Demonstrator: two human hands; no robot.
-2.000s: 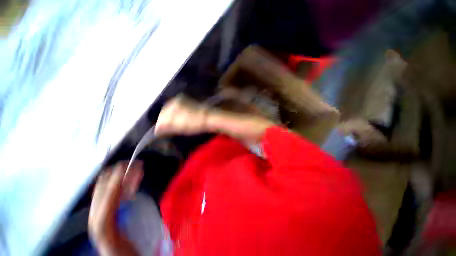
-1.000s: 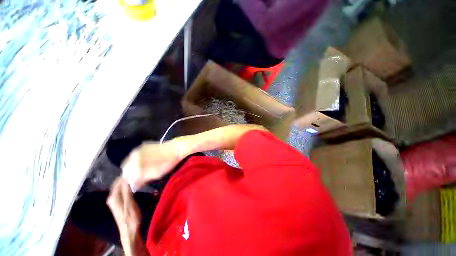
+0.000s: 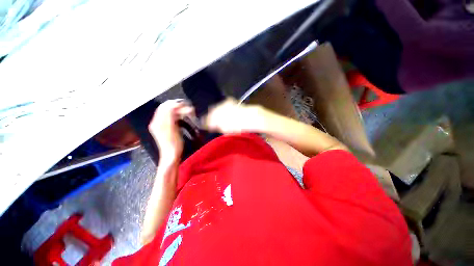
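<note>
My left hand [image 3: 168, 122] is in front of my red shirt below the table edge, with curled fingers and a small pale loop at the fingertips. My right hand [image 3: 224, 117] is blurred, just to the right of it, fingers closed. A thin white cable [image 3: 278, 71] runs from my right hand in an arc up and right, its far end free over the carton. The fingers hide how the cable passes between the hands.
The white table [image 3: 122, 44] with loose pale strands [image 3: 26, 21] fills the upper left. An open carton [image 3: 332, 93] with tangled pale pieces stands right of my knees. Red stools [image 3: 73, 241] and a blue bin [image 3: 88, 182] are low down. A person in purple [image 3: 436, 47] sits upper right.
The view has turned, so a red stool and the blue bin now show at lower left. My hands were overlapping and are now slightly apart. The cable trails farther up and right.
</note>
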